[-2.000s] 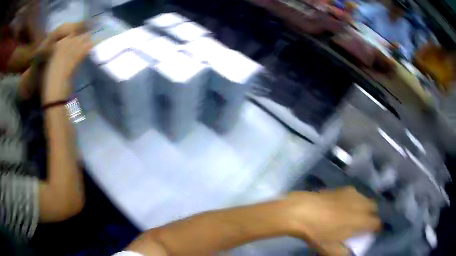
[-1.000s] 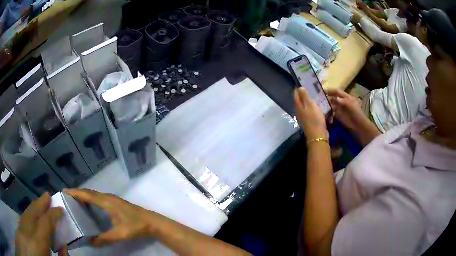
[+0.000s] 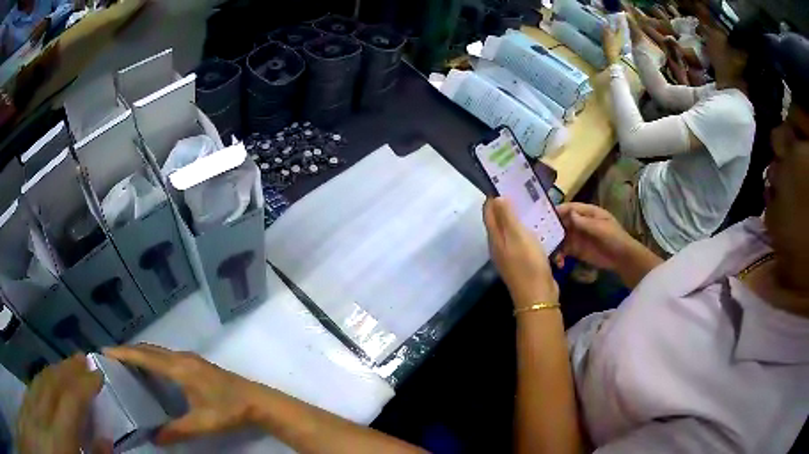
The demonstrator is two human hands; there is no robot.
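A closed carton (image 3: 122,395) with a white top and grey sides is between my two hands at the lower left. My left hand (image 3: 55,403) grips its left side, partly blurred and near the frame's edge. My right hand (image 3: 191,390) grips its right side, fingers over the upper edge. Behind them stand several open cartons (image 3: 232,275) with a dark product picture on the front and raised white-edged flaps. Crumpled translucent wrap (image 3: 131,199) shows in their mouths. The lower part of the held carton is hidden.
White foam sheets (image 3: 390,239) with clear tape edges cover the dark bench. Black cylindrical parts (image 3: 333,75) and scattered small metallic parts (image 3: 297,155) lie behind. At right a person holds a smartphone (image 3: 519,191). Pale blue cartons (image 3: 506,106) lie at the back right; another person sits there.
Since one second ago, both hands and the held carton have shifted slightly in view. The neighbour's smartphone is lower and further left. Two seconds ago the view was blurred, showing closed cartons.
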